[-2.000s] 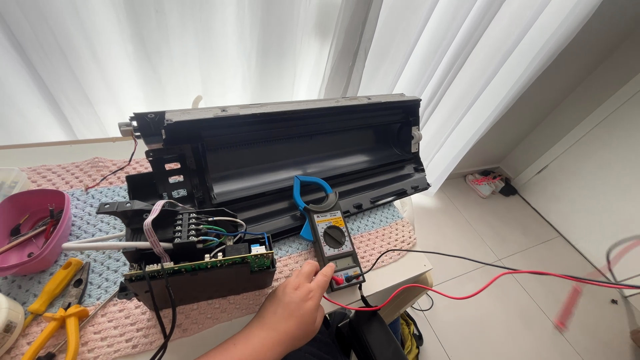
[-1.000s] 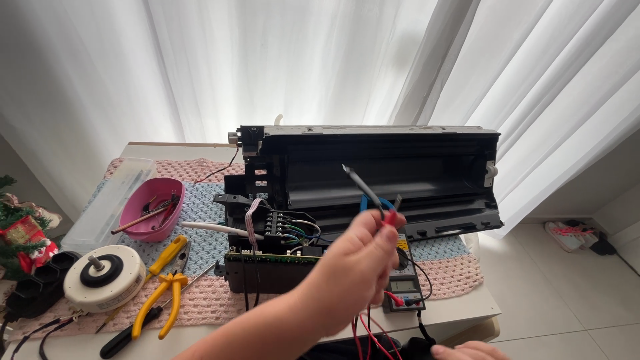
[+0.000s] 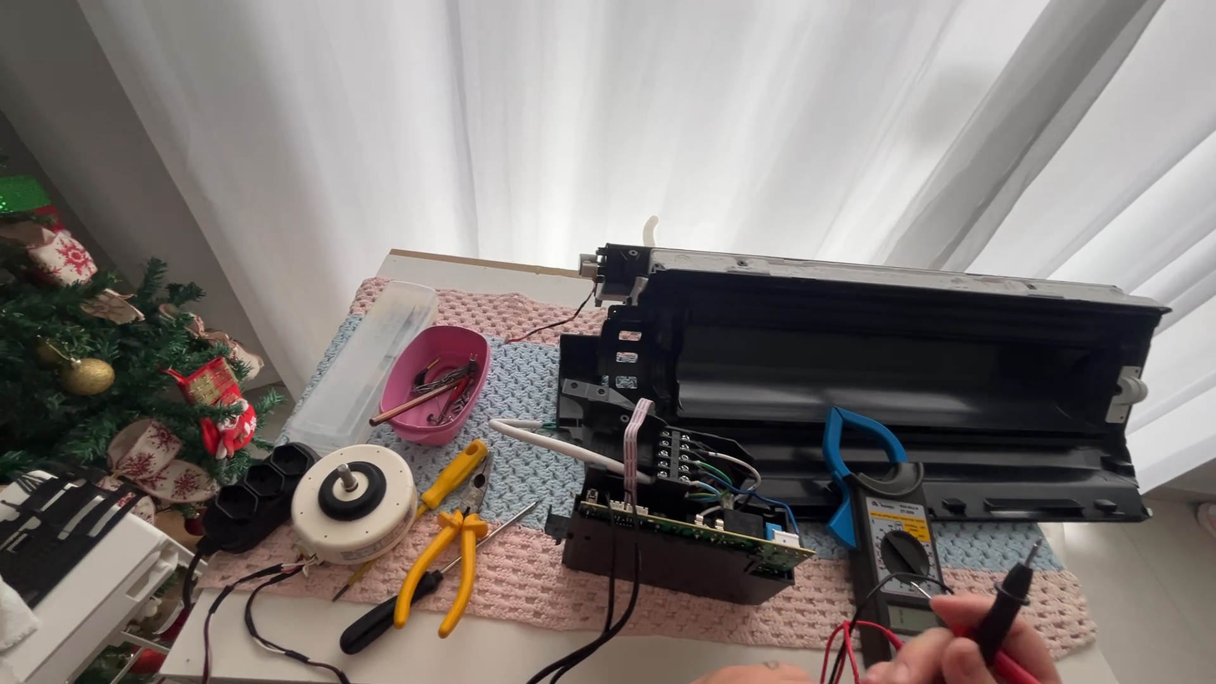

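Observation:
At the lower right, my left hand (image 3: 912,662), partly cut off by the bottom edge, appears to hold a black test probe (image 3: 1002,608), its tip up and right. Crossing close to it, my right hand (image 3: 1021,632) grips a red test probe (image 3: 1015,668) whose metal tip points up-left. A clamp meter (image 3: 902,551) with blue jaws lies just behind the fingers, leaning towards the black air-conditioner chassis (image 3: 779,351). Left of the meter stands a black control box (image 3: 674,568) with a green circuit board (image 3: 703,532) and a terminal block (image 3: 674,454) with wires. Overlapping fingers partly hide both grips.
Left on the crocheted mat are a fan motor (image 3: 353,503), yellow-handled pliers (image 3: 461,551), a black-handled screwdriver (image 3: 389,613), a pink bowl (image 3: 435,432) of tools, a clear plastic box (image 3: 366,370) and a black power strip (image 3: 256,499). A Christmas tree (image 3: 123,380) stands beyond the table's left side.
The hand holding probes above the chassis a second ago has come down to the lower right, beside the other hand. Earlier a hand touched the meter. The view has swung left.

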